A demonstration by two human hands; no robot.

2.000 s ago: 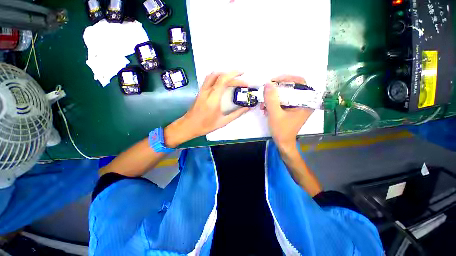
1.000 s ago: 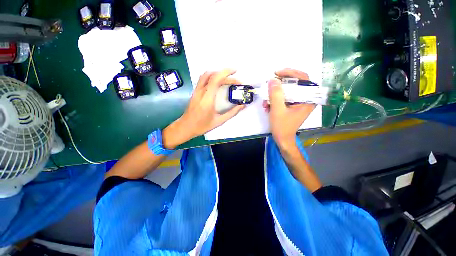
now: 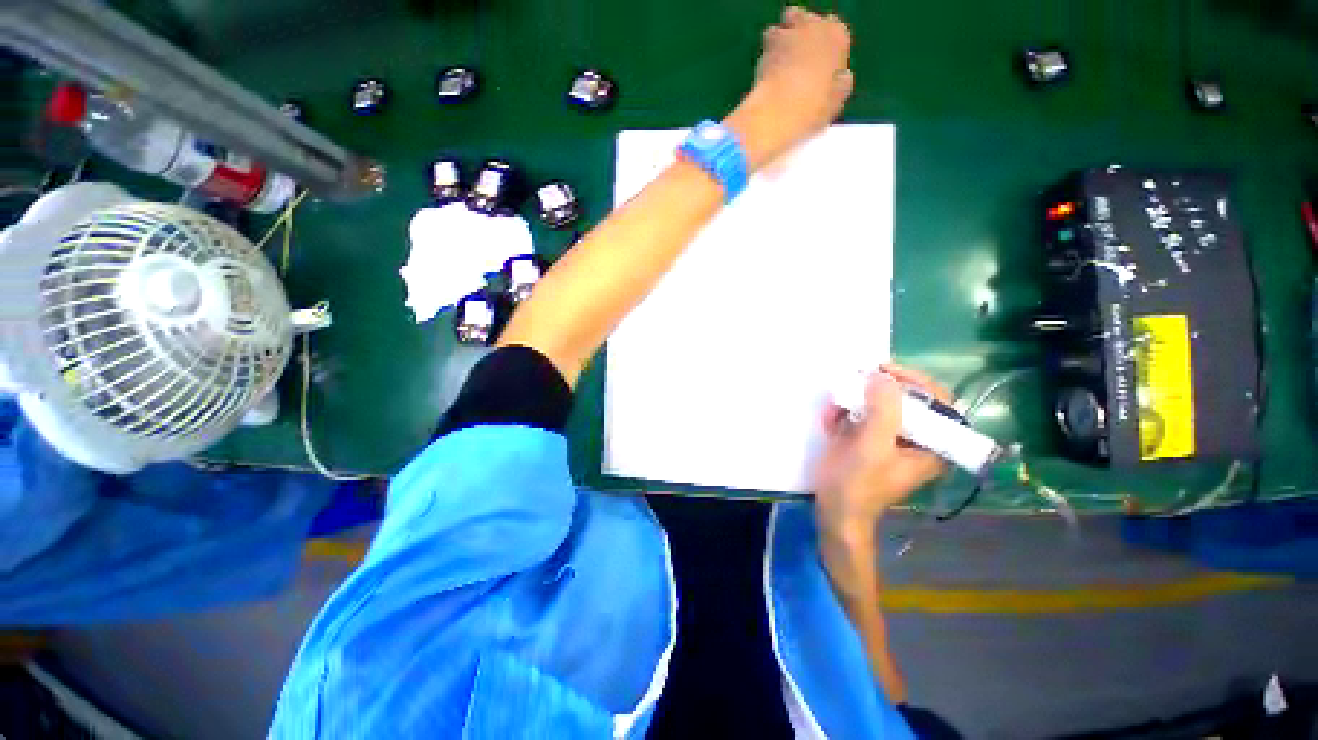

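Note:
My left hand (image 3: 805,70) is stretched out past the far edge of the white paper sheet (image 3: 752,318). Its fingers are curled, and whether a unit is inside them cannot be seen. My right hand (image 3: 863,460) holds the white dispensing syringe (image 3: 947,431) over the sheet's near right corner, narrow tip pointing left. Small black units lie on the green bench: several around the white wipe (image 3: 460,257), such as this unit (image 3: 477,318), and others in a far row, such as this one (image 3: 590,90). My left forearm may hide some.
The white fan (image 3: 166,311) stands at left, with a red-capped bottle (image 3: 145,142) and a grey metal bar (image 3: 203,90) beyond it. The black glue dispenser (image 3: 1221,318) stands at right. Further units lie at the far right, one here (image 3: 1045,64). The air hose trails from the syringe.
My left hand has left the syringe tip and reached far forward; the unit it held is no longer seen there. My right hand keeps the syringe, now tilted. The view shows more of the far bench.

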